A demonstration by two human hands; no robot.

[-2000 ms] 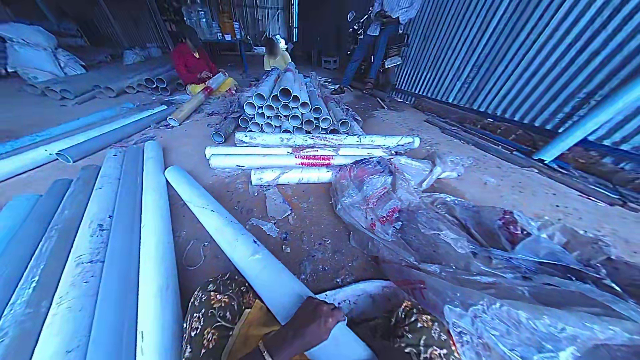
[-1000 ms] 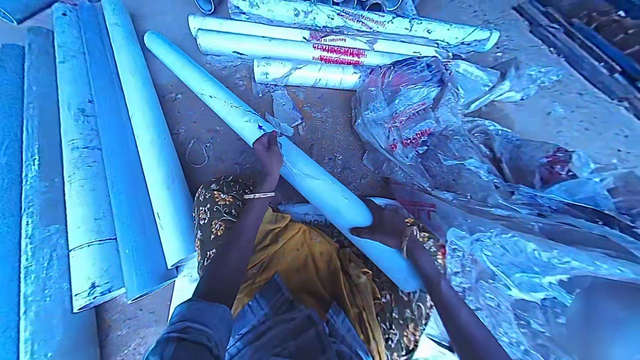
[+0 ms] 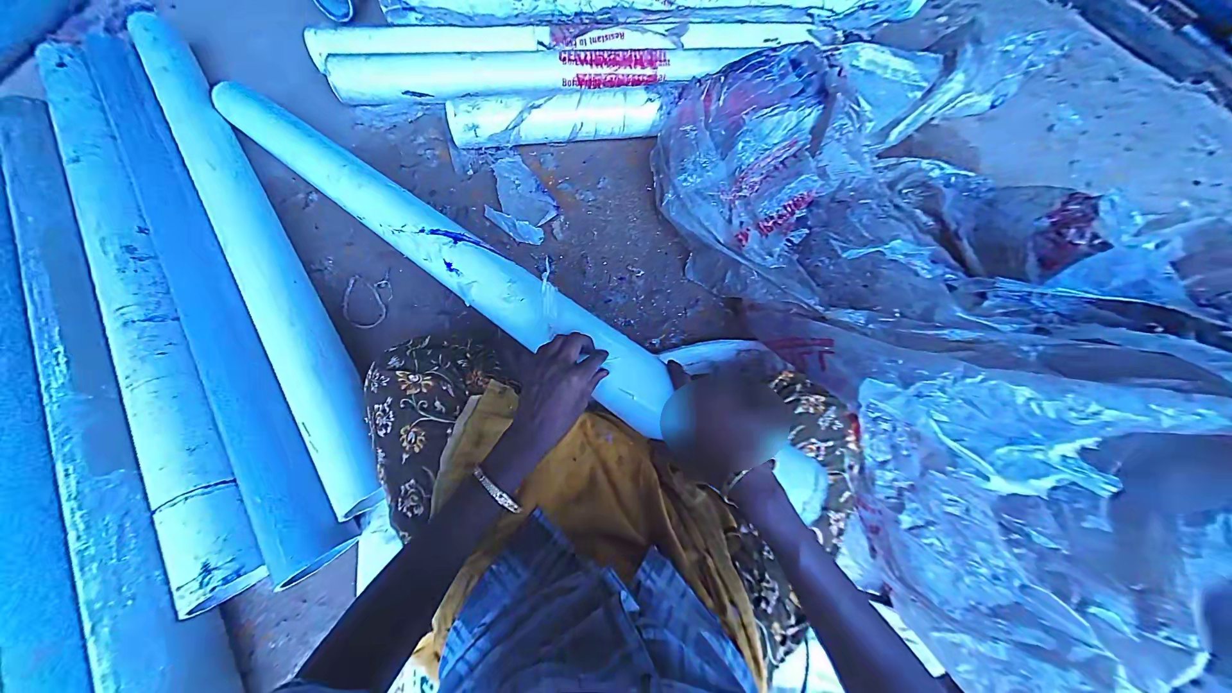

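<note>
A long pale pipe (image 3: 462, 260) lies diagonally across my lap, its far end near the pipes on the left. My left hand (image 3: 563, 385) rests on the pipe's near side, fingers bent, beside a thin bit of film sticking up from its surface. Whether those fingers grip the pipe or only touch it cannot be told. My right hand (image 3: 722, 423) is at the lower part of the pipe, mostly hidden by a blur. Dark smears mark the pipe's middle. Another pale rounded piece (image 3: 722, 354) shows just beyond my right hand.
Several pipes (image 3: 260, 269) lie side by side on the left. Film-wrapped white pipes with red print (image 3: 481, 75) lie across the floor ahead. Crumpled clear plastic film (image 3: 962, 318) spreads over the right side. A torn scrap of film (image 3: 523, 192) lies on the floor.
My left hand has moved down along the pipe, toward my right hand. Two seconds ago only one hand was visible on it. The view has tilted down since then.
</note>
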